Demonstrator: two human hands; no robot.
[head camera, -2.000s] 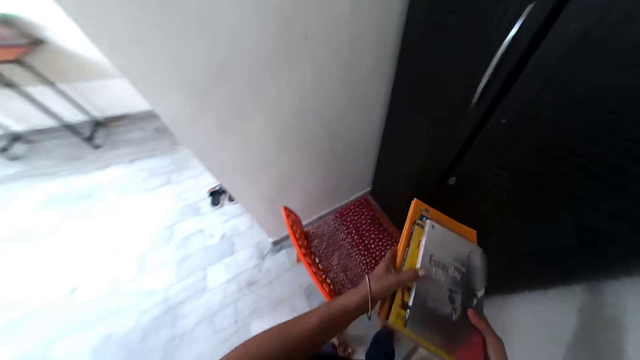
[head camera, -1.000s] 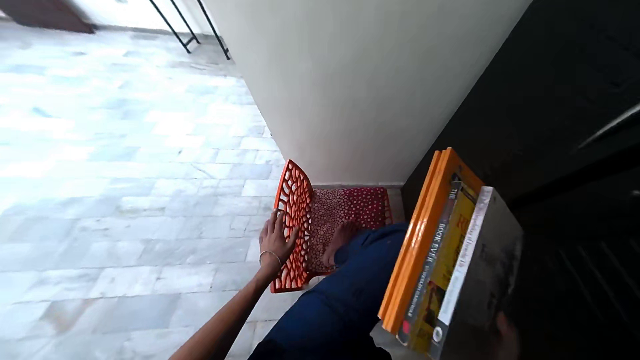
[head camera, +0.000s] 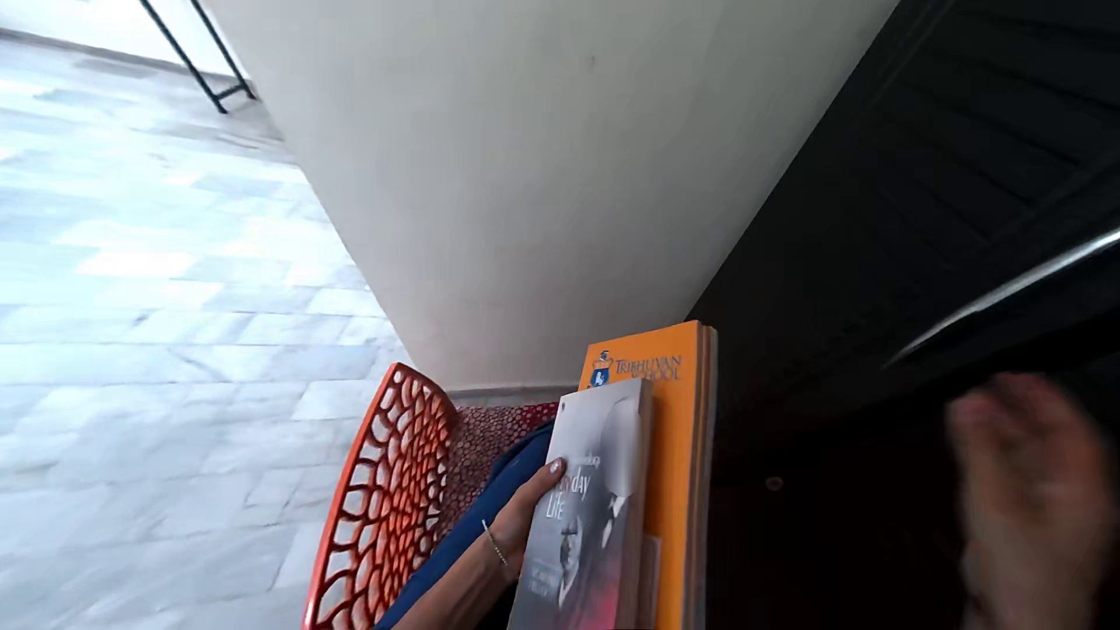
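Observation:
My left hand, with a bracelet at the wrist, holds a stack of books, its thumb lying on the cover of the grey paperback on top. Under that paperback lie orange books bearing writing and a crest. To the right, my right hand is raised and blurred, apart from the books and in front of the dark cabinet. Its finger positions are too blurred to tell.
An orange perforated plastic chair with a red patterned seat cover stands below, my leg in dark blue trousers over it. A white wall rises ahead. The cabinet has a long metal handle. Black metal legs stand on the marble floor.
My left hand was on the chair back one second ago and now holds the books. My right hand, at the stack earlier, is now away from it. The stack has turned, showing its covers.

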